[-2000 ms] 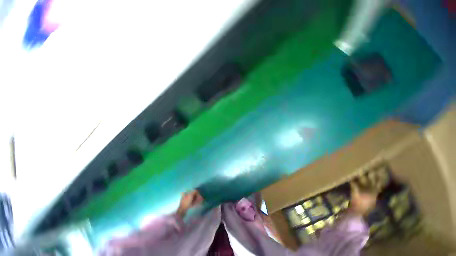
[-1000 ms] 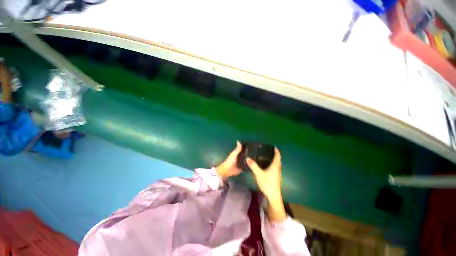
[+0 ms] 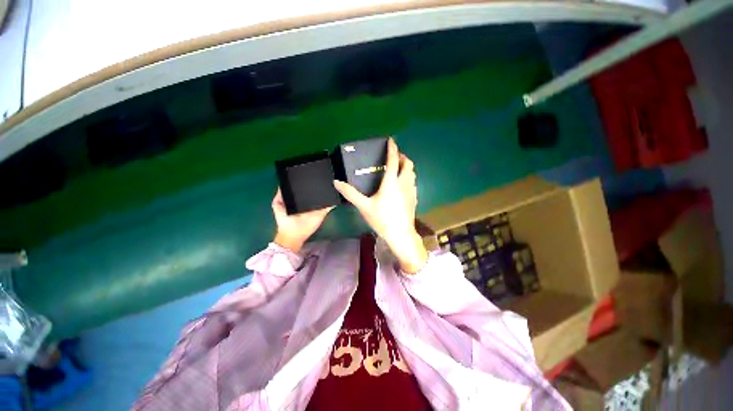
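My left hand holds a plain black open box piece from below, with its dark inner face towards me. My right hand holds a black product box with small pale and yellowish lettering, thumb on its lower left corner and fingers along its right side. The two pieces are side by side, their edges touching or nearly touching, above the green surface. Whether they are joined I cannot tell.
The open carton at the right holds rows of black boxes with yellow print. One dark box stands near the metal support. Dark blocks sit under the white shelf. Red bundles lie far right; clear bags far left.
The view has turned, and the carton shows more fully. The single dark shape between my hands now shows as two black pieces side by side, one in each hand.
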